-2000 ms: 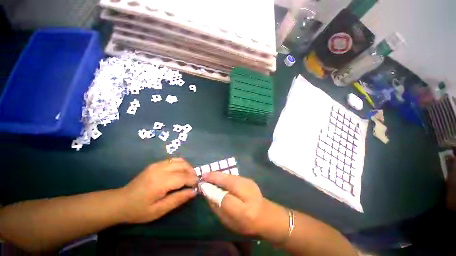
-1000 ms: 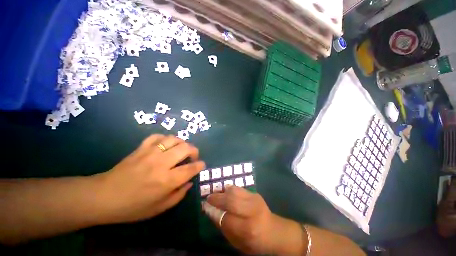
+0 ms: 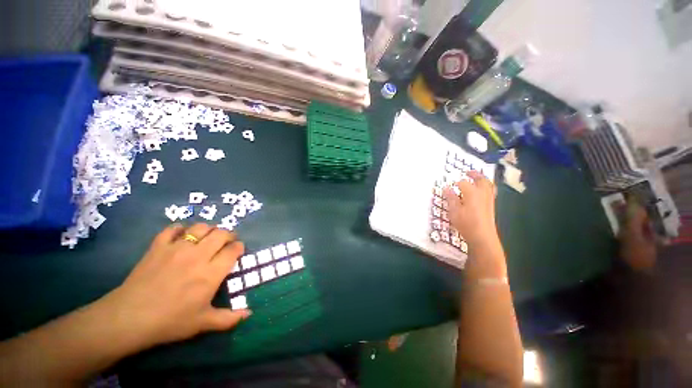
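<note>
A green grooved plate [image 3: 281,307] lies in front of me with two rows of white-faced square components [image 3: 266,256] and one more at the left of the third row. My left hand [image 3: 186,276] rests at the plate's left edge, fingers apart, thumb by the third-row component. My right hand [image 3: 472,208] is over the component rows on the white pad [image 3: 402,174] at right. Its fingertips touch or hover over the rows; whether they pinch a component cannot be seen.
A blue bin [image 3: 45,144] and a pile of peeled liners [image 3: 114,151] are at left. Stacked trays [image 3: 235,53] stand behind, with a stack of green plates [image 3: 338,140] before them. Clear bottles [image 3: 485,91] and a black item [image 3: 455,64] are back right. Another person's hand [image 3: 637,231] is far right.
My right hand has left the plate and moved right to the pad. The third row's left component is now uncovered. My left hand stays at the plate. The camera view has shifted.
</note>
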